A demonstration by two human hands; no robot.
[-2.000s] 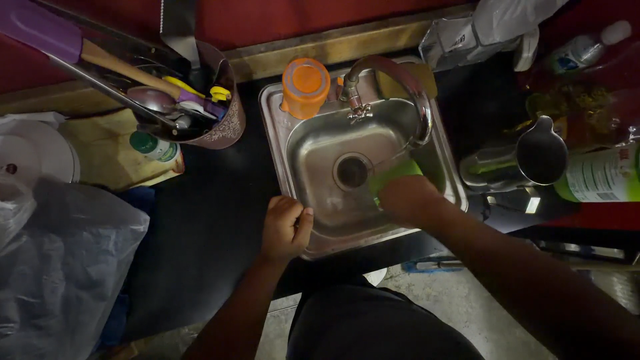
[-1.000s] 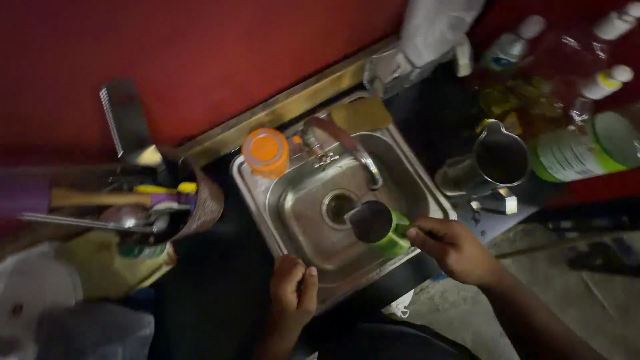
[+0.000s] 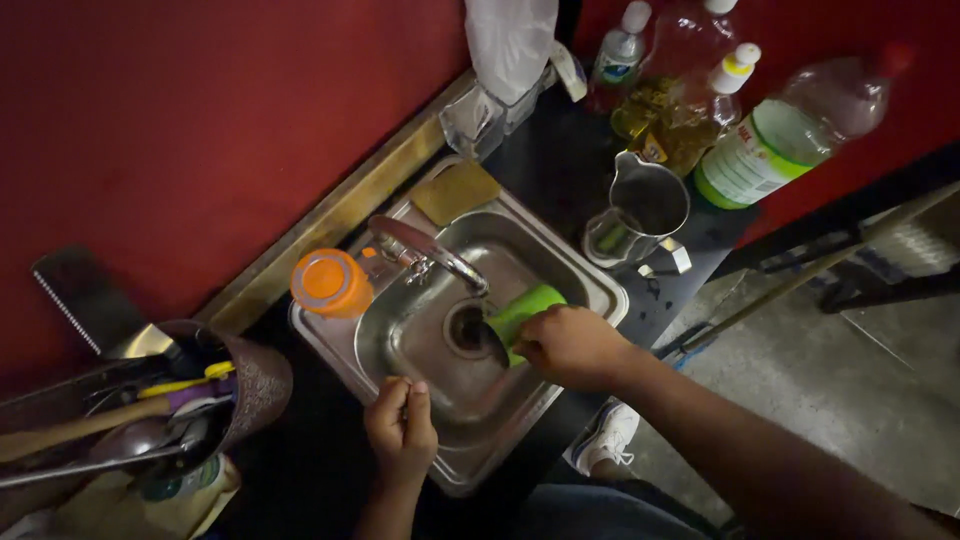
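My right hand (image 3: 574, 347) grips a green cup (image 3: 529, 319), tilted over the stainless steel sink (image 3: 450, 390) with its dark mouth toward the drain (image 3: 469, 328). Just above the cup's mouth is the tip of the chrome faucet (image 3: 442, 255); whether water runs is hard to tell. At the sink's near left rim, my left hand (image 3: 403, 424) is closed in a loose fist; whether something small is inside cannot be seen. An orange container (image 3: 330, 283) stands on the back left corner of the sink, and a yellowish sponge or cloth (image 3: 455, 193) lies on the back right corner.
Right of the sink, a metal pitcher (image 3: 649, 199) stands before several plastic bottles (image 3: 765, 150). A utensil holder (image 3: 259, 382) packed with spoons and a grater (image 3: 82, 300) is at the left. A clear plastic container (image 3: 472, 120) and a plastic bag (image 3: 514, 45) are behind the sink.
The green cup, held a second ago with its opening facing up near the sink's front edge, is now tipped under the faucet. The view has turned noticeably.
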